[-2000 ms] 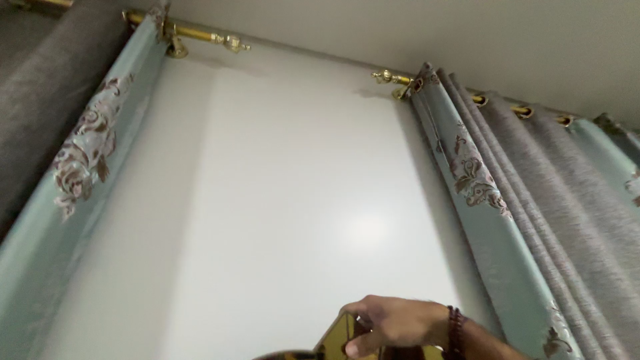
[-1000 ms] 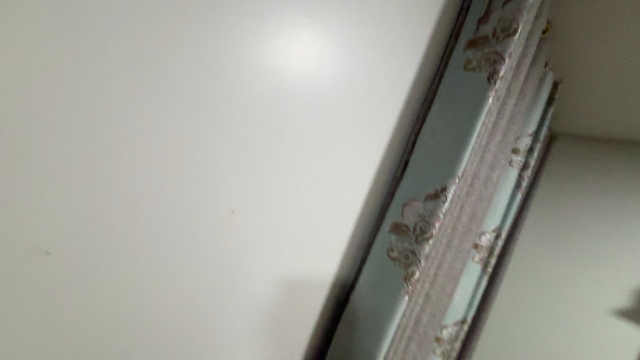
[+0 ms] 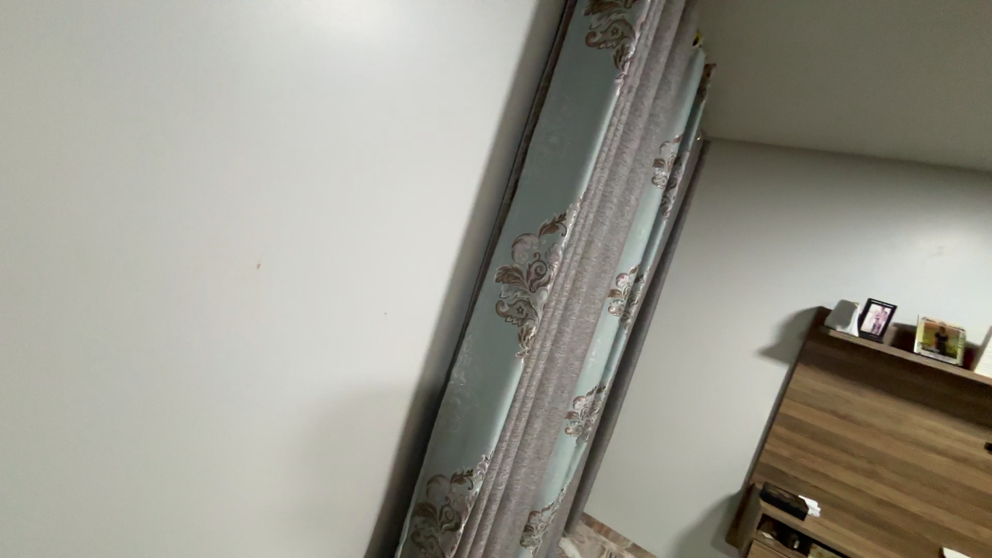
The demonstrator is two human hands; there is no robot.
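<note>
Neither of my hands shows in the head view at this moment, so what they hold is hidden. A long curtain (image 3: 535,279) hangs slantwise through the middle of the view, with pale blue-green panels, brown floral patterns and grey folds between them. To its left spreads a plain white wall (image 3: 217,194) with a small brown mark on it. The curtain's top runs out of view at the upper edge.
Right of the curtain, a wood-plank wall panel (image 3: 876,418) carries a shelf (image 3: 891,349) with framed photos (image 3: 877,318). Below it, a lower shelf unit holds a dark box (image 3: 784,500). Patterned flooring (image 3: 604,539) shows at the bottom.
Two seconds ago a hand with a bracelet held a shiny gold-coloured object at the bottom; it is now out of view. The view has swung far right and down.
</note>
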